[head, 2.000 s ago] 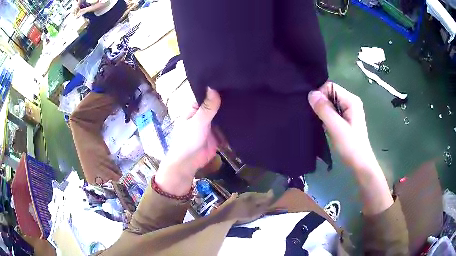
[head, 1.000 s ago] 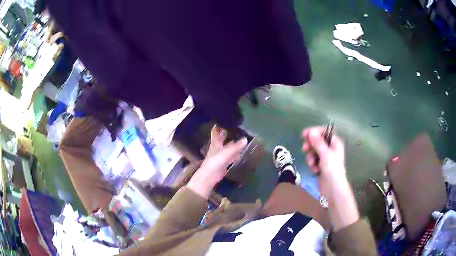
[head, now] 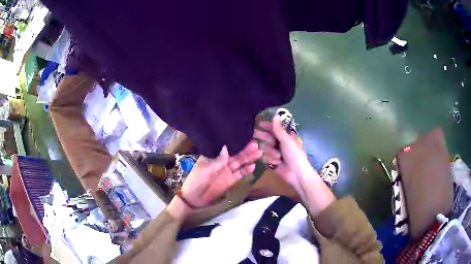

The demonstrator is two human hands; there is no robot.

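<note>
The dark purple-black garment (head: pixel 206 72) hangs from above and fills the upper middle of the view. Its top is out of the picture, and its lowest point reaches down to my hands. My left hand (head: pixel 219 178) is palm up just below that point, fingers spread, with nothing visibly gripped. My right hand (head: pixel 281 152) is just right of it, fingers curled. A small dark tip of the thread snips (head: pixel 271 165) shows under the right fingers; the rest is hidden in the hand.
A brown padded piece (head: pixel 77 124) curves around white packets at left. An open carton (head: pixel 139 180) stands below them. White scraps (head: pixel 67 221) lie at lower left. A brown board (head: pixel 426 180) stands at right. My shoes (head: pixel 330 171) are on the littered green floor (head: pixel 361 113).
The garment has shifted; a second dark part now hangs at upper right. My hands, on the cloth two seconds ago and then apart, are now close together under its lowest point.
</note>
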